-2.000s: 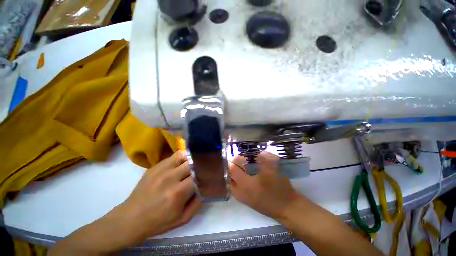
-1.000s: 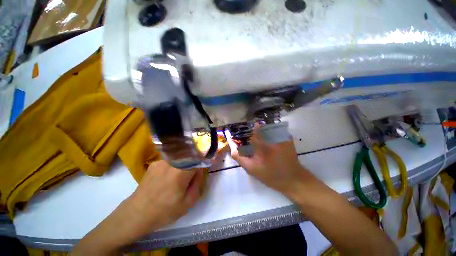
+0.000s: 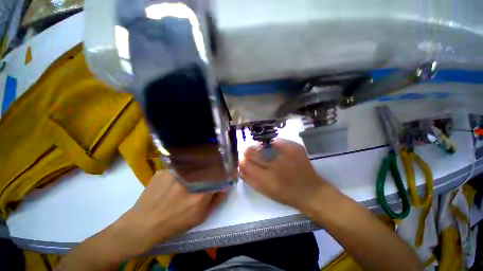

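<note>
The white sewing machine head (image 3: 339, 42) with a blue stripe fills the top of the view. Mustard panels (image 3: 63, 137) lie stacked on the table left of the needle area, and one end runs toward my left hand (image 3: 175, 204). My left hand is bare, with its fingertips hidden behind the machine's shiny front part (image 3: 182, 116). My right hand (image 3: 280, 172) is bare, with bent fingers at the lit needle area (image 3: 265, 132). The machine and fingers hide what either hand touches, so I cannot tell whether they grip cloth.
Scissors with a green and a yellow handle loop (image 3: 392, 185) lie at the right, beside small metal tools (image 3: 437, 136). A measuring strip (image 3: 249, 231) edges the white table (image 3: 58, 211). A mustard-and-white cloth bundle (image 3: 450, 233) hangs at the lower right. Mustard cloth shows below the table.
The view has shifted, and the shiny front part looks larger and hides more of my left fingers. The dark band seen near the needle one second ago no longer shows. Both hands stay near the needle.
</note>
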